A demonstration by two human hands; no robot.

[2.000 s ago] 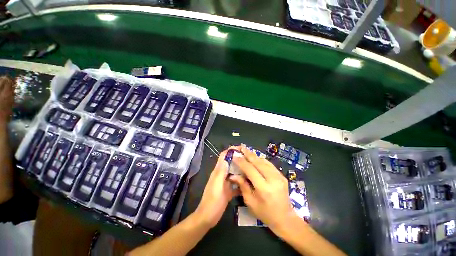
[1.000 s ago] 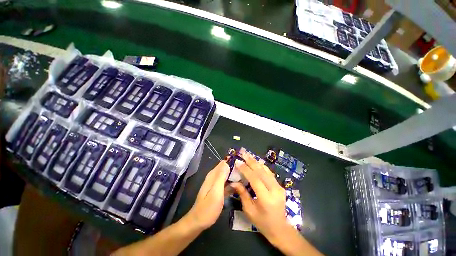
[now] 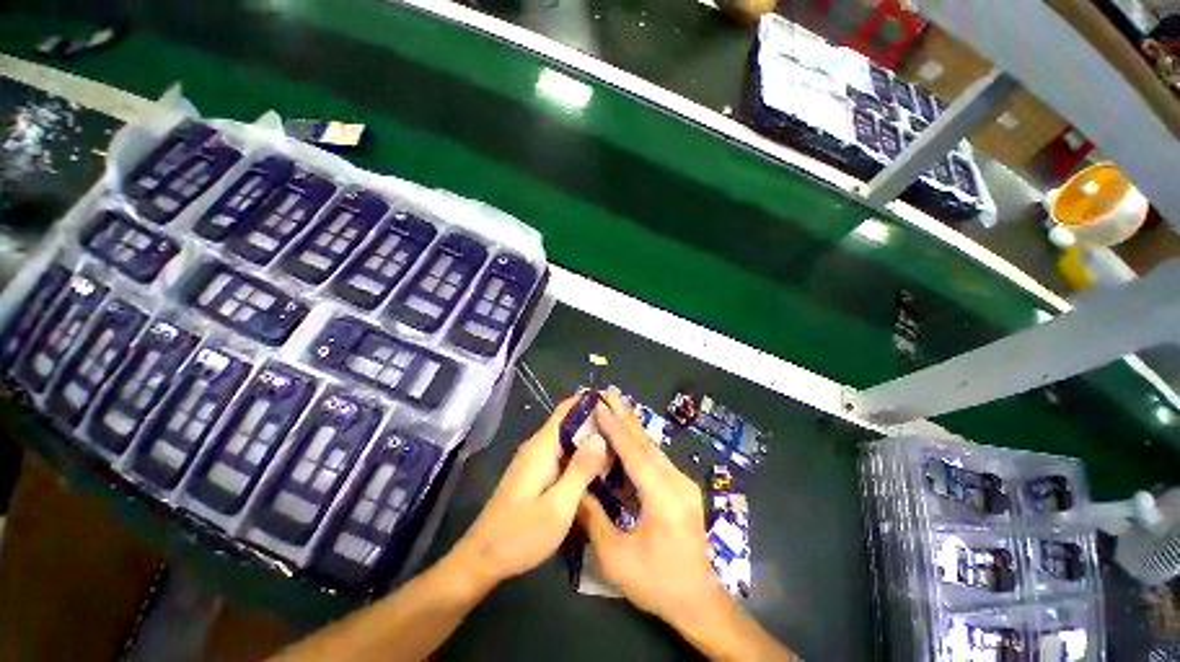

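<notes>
A dark part-assembled phone [image 3: 619, 502] is held between both hands above the dark bench, mostly covered by the fingers. My left hand [image 3: 533, 491] grips it from the left, its thumb on the pale part at the top. My right hand [image 3: 651, 517] holds it from the right, fingers at the top end. Blue-and-white boards [image 3: 730, 433] lie beyond and to the right of my right hand, some partly hidden. A pale rectangular piece shows in part under my hands. Thin tweezers [image 3: 533, 385] lie beside the housing tray.
The large housing tray [image 3: 447, 339] with white liner and rows of dark housings fills the left. Stacked clear board trays [image 3: 906, 543] stand at the right. A green conveyor belt [image 3: 673, 194] runs beyond, under a white frame [image 3: 1022, 349]. An orange-and-white fan [image 3: 1095, 204] is at upper right.
The view has shifted, so the bench things sit further left. My left thumb has moved onto the upper part of the phone, and more of its dark lower end shows between my hands.
</notes>
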